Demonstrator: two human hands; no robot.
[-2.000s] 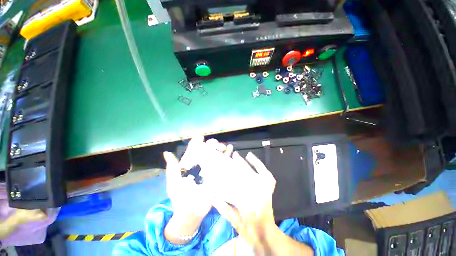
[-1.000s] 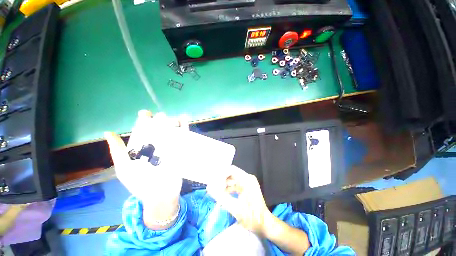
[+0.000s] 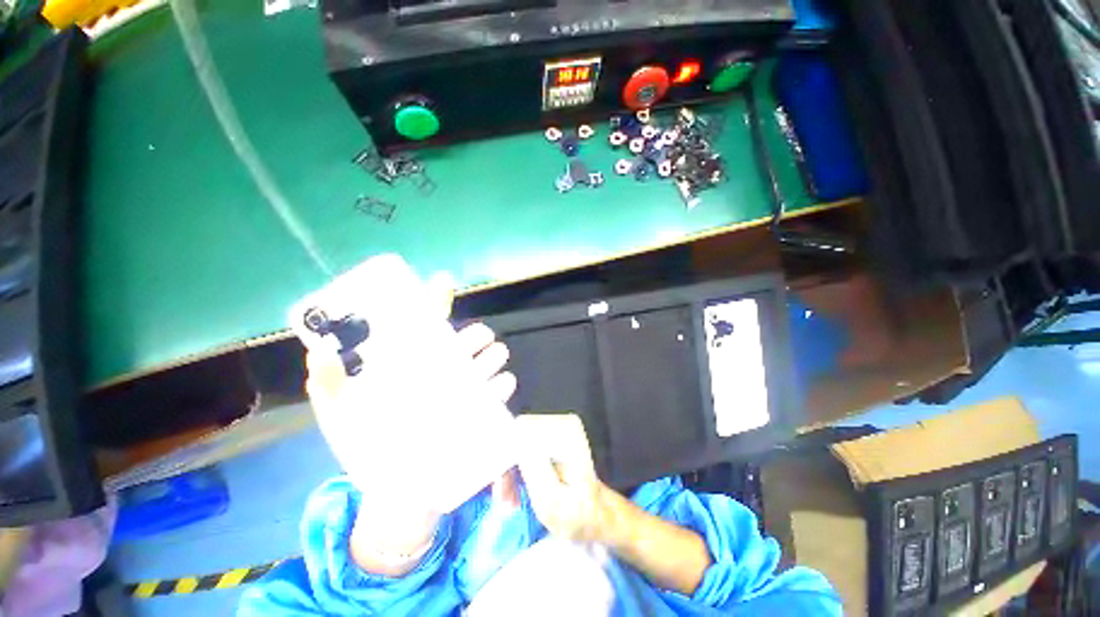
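Note:
A white back cover with a dark camera cluster at its upper left corner is tilted above the lap tray. My left hand holds it from below and the side, with fingers showing at its right edge. My right hand is at the cover's lower right, with a small pale piece at its fingertips, perhaps film. Glare washes out the cover and much of my left hand. The black lap tray lies beyond my hands with another white back cover in its right slot.
The press front stands at the back with green buttons and a red button. Loose lens parts and thin black frames lie before it. Slotted trays stand at left and lower right. A person's sleeve shows at lower left.
The white cover has turned steeper, its camera end now up and left. My right hand has moved off its right end and now has a pale piece at the fingertips. The view has shifted right.

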